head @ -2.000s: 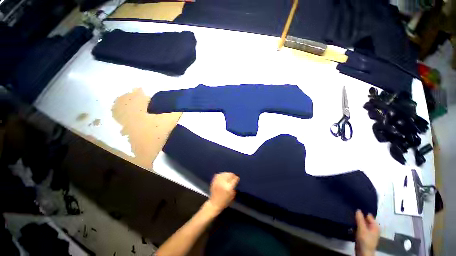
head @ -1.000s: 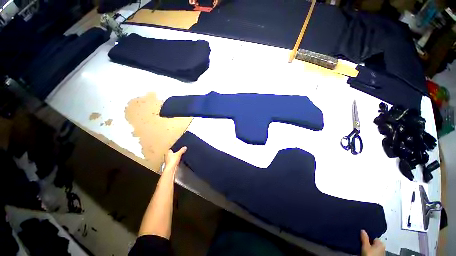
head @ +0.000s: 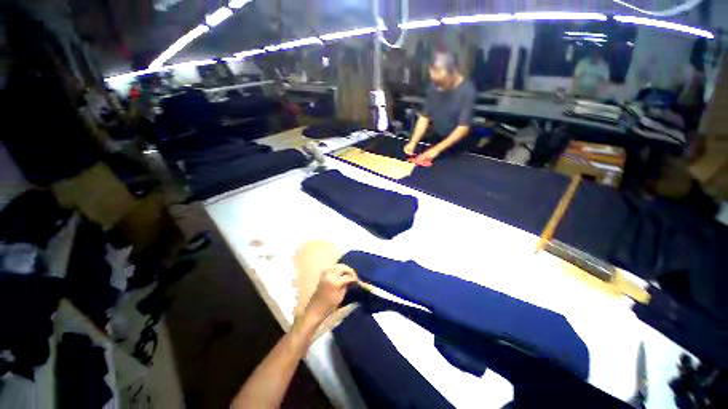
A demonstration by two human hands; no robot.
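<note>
My left hand point(head: 334, 286) pinches the left end of a dark cut panel point(head: 403, 309), beside the left end of the far stack of cut panels point(head: 499, 311). The held panel stretches to the right along the far stack's near side and partly overlaps it. The far stack looks navy blue. The near stack of cut panels point(head: 379, 363) lies at the near table edge, cut off by the bottom of the picture. My right hand is out of the picture, so the panel's other end is hidden.
A folded dark bundle point(head: 361, 203) lies farther off. A wooden ruler point(head: 559, 214) and a mottled bar point(head: 581, 260) lie by the spread dark fabric point(head: 495, 188). Shears point(head: 641, 371) and a black heap point(head: 693, 383) show at lower right. A person point(head: 447, 104) stands across the table.
The view has tilted up and turned, bringing the person and room into sight. My left hand has moved from the near stack to the far stack with a panel end. My right hand has left the picture.
</note>
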